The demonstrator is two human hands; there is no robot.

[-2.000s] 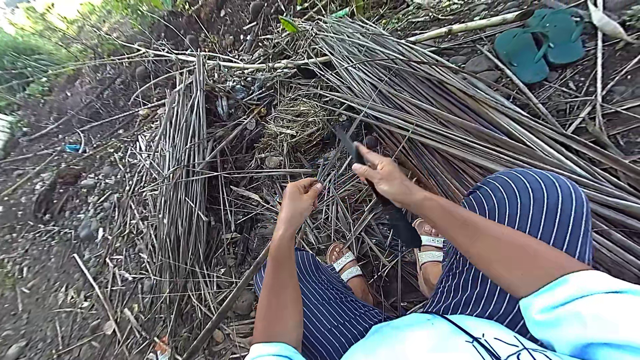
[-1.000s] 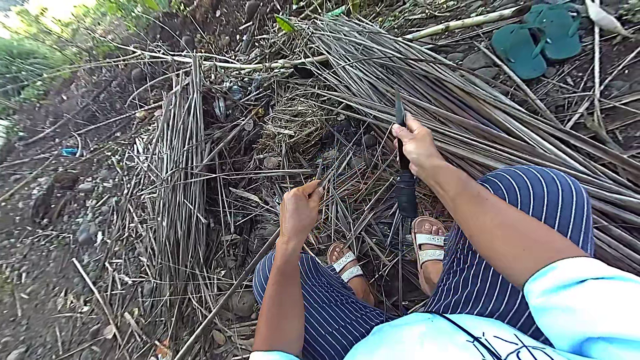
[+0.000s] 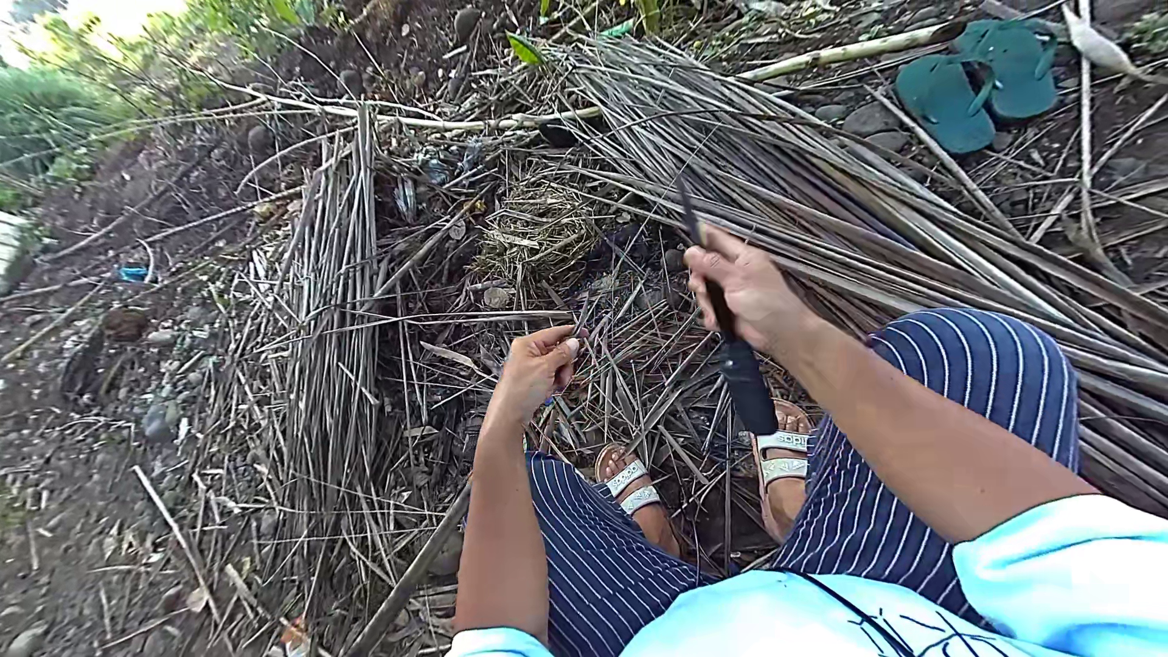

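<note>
My right hand (image 3: 744, 283) is closed round a dark knife (image 3: 716, 306), its thin blade pointing up and away and its thick black wrapped end hanging over my right foot. To its left, my left hand (image 3: 536, 370) has thumb and forefinger pinched together; a thin stick or leaf rib seems to be between them, too fine to make out. Dry palm leaf ribs lie in a long bundle (image 3: 338, 328) on the left and in a larger pile (image 3: 785, 173) at the upper right. Short scraps (image 3: 630, 365) are scattered between my hands and feet.
Green flip-flops (image 3: 944, 102) lie at the upper right, near a pale stick (image 3: 849, 50). A clump of dry shavings (image 3: 538, 233) sits beyond my left hand. A thicker stick (image 3: 411, 575) slants beside my left leg. My feet wear white-strapped sandals (image 3: 630, 479). Stones and soil lie at left.
The knife was more upright a second ago and now tilts to the left. My right hand has moved a little left with it. My left hand stays in about the same place.
</note>
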